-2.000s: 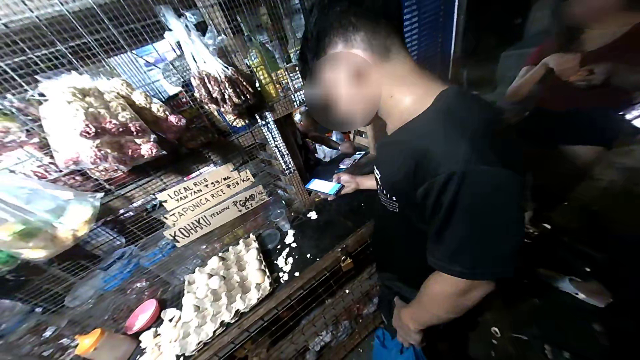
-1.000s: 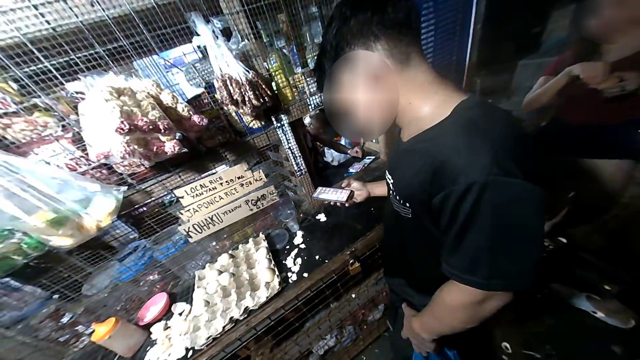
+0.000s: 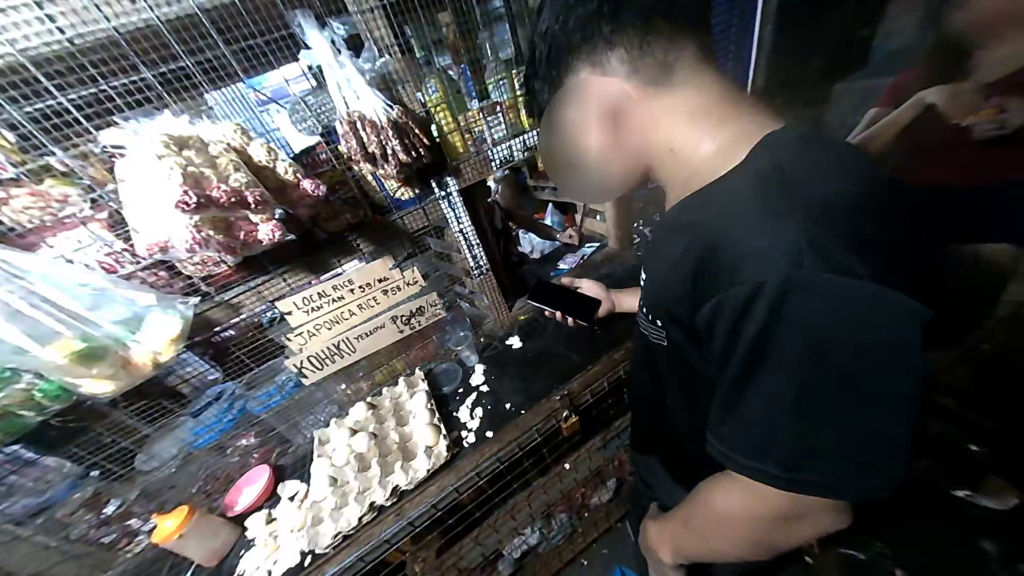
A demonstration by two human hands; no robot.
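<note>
Neither my left hand nor my right hand shows in the head view. On the counter lies a grey cardboard egg tray (image 3: 376,456) holding several eggs (image 3: 360,442), with broken eggshells (image 3: 268,540) heaped at its lower left. Beside the shells are a pink bowl (image 3: 249,490) and a plastic bottle with an orange lid (image 3: 196,534). A person in a black T-shirt (image 3: 784,320) stands at the right, head bent, a smartphone (image 3: 564,302) with a dark screen in one hand. Shell bits (image 3: 470,412) lie right of the tray, near a clear plastic cup (image 3: 462,347).
A wire mesh screen (image 3: 200,48) rises behind the counter, with hand-lettered cardboard signs (image 3: 364,336) and plastic bags of garlic and onions (image 3: 200,192). A padlock (image 3: 569,422) hangs at the counter's edge (image 3: 512,448). Another person (image 3: 952,120) is at the far right; someone's arm (image 3: 532,220) shows behind the opening.
The smartphone's screen was lit in the earlier frames and is dark now. The person in black still stands at the counter with head bent.
</note>
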